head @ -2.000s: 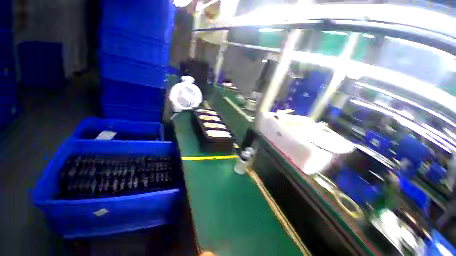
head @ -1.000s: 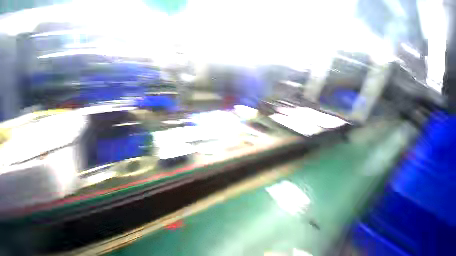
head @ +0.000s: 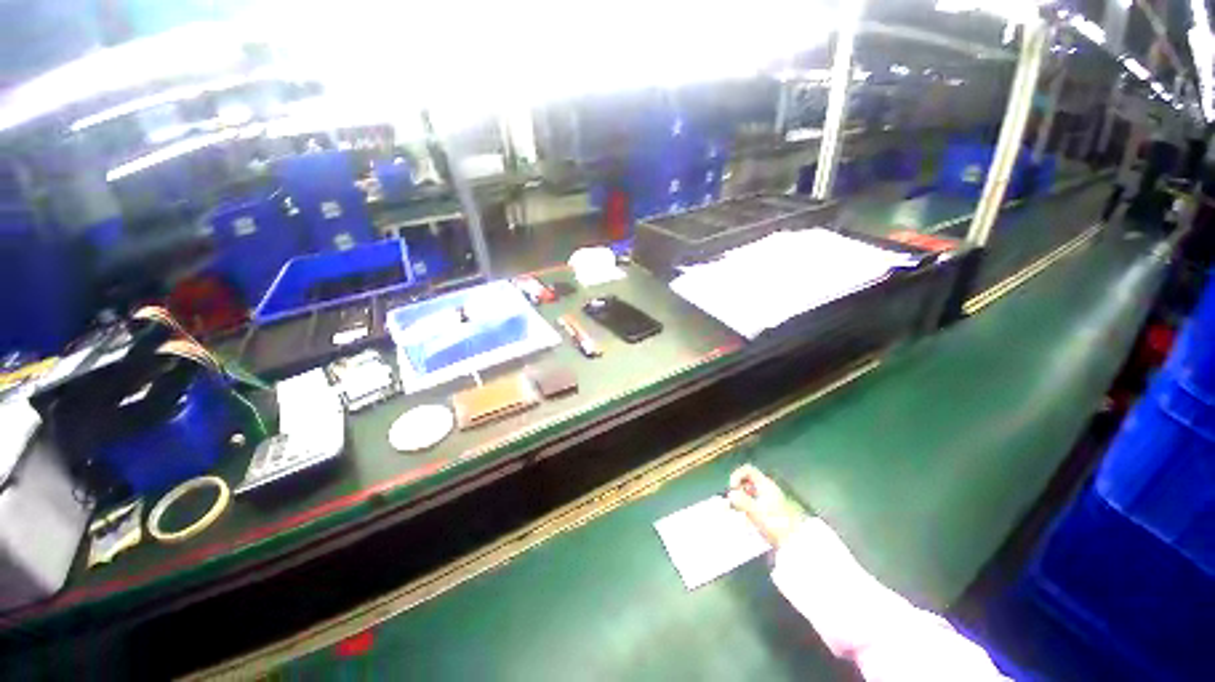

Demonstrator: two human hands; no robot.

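A small white note paper (head: 709,540) lies on the green bench mat (head: 586,633), right of the middle of the view. My right hand (head: 760,498) reaches in from the lower right in a pale sleeve and is at the paper's upper right corner. Its fingers are bent close together. The hand is small and overexposed, so I cannot tell whether it holds a pen or the paper's edge. My left hand is not in view.
A dark gap separates the mat from the raised shelf, which holds a tape roll (head: 189,509), round pale disc (head: 421,428), small blue basket (head: 473,349), dark phone (head: 622,317) and white sheets (head: 786,277). Blue crates (head: 1146,493) stand at right. A red scrap (head: 355,645) lies at the mat's rear edge.
The view has swung from the crates and bench's left end to the note paper, and is sharper now. My right hand has come into view at the paper.
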